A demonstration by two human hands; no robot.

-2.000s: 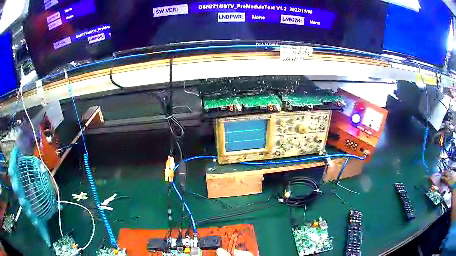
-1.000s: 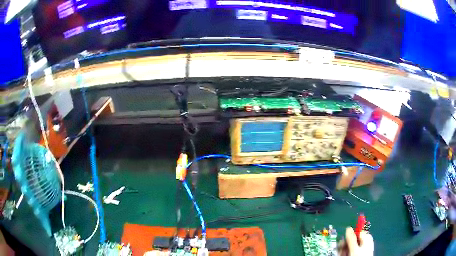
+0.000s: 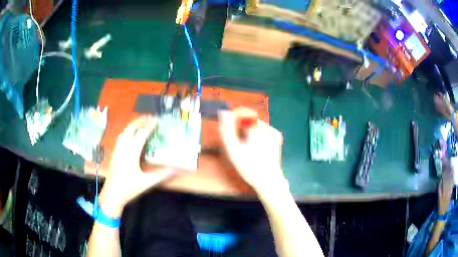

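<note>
A green-white circuit board (image 3: 173, 140) lies on the orange-brown mat (image 3: 226, 175), with black leads and a blue cable (image 3: 194, 60) reaching its far edge. A dark connector block (image 3: 215, 108) lies behind it. My left hand (image 3: 133, 160), with a blue wrist strap (image 3: 106, 217), is at the board's left side, thumb along the near edge; it grips the board. My right hand (image 3: 251, 143) is over the mat right of the board, fingers curled around a red pen (image 3: 247, 123). The right hand is blurred.
More circuit boards lie left (image 3: 86, 131) and right (image 3: 327, 139). Two remote controls (image 3: 367, 155) lie further right. A wooden stand (image 3: 256, 37), black coiled cable and orange-red box (image 3: 402, 47) are behind. A teal fan (image 3: 17, 60) stands left. A neighbour's arm (image 3: 444, 196) shows at right.
The view has tilted down, bringing both hands into full view. My right hand with the red pen has moved left from beside the right-hand board to the mat.
</note>
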